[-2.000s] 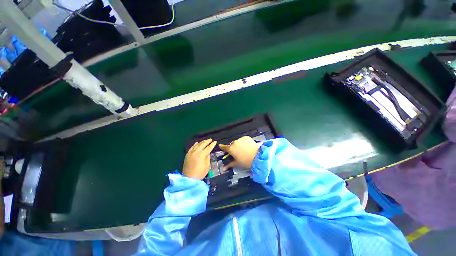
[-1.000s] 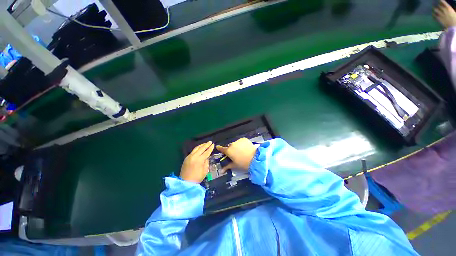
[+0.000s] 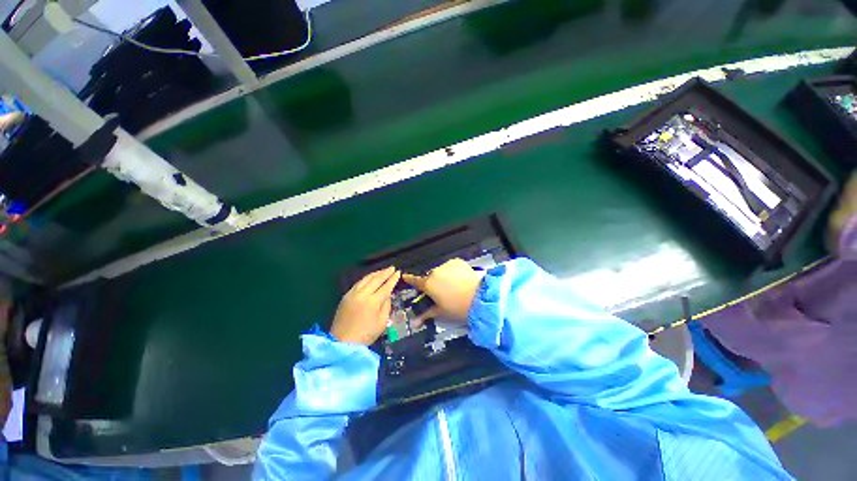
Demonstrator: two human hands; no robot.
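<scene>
An opened tablet [image 3: 435, 336] lies in a black foam tray [image 3: 428, 246] in front of me, showing silver areas and a small green spot. My left hand [image 3: 368, 307] rests on the tablet's left side, fingertips down on it. My right hand [image 3: 448, 289] is bent over the middle of the tablet, its fingers pointing left and close to the left fingertips. A small yellow bit shows under the right fingers. The fingers cover that part of the tablet, so I cannot tell whether either hand grips something.
Another opened tablet [image 3: 724, 178] lies in a black tray at the right, with a further tray [image 3: 827, 108] beyond. A person's pink sleeve [image 3: 799, 319] is at the right edge. A white post [image 3: 164, 180] stands at the upper left. A dark tray [image 3: 70, 343] is at the far left.
My hands stay nearly in place on the tablet. The other person's hand at the upper right has moved down to the right edge, uncovering the far tray.
</scene>
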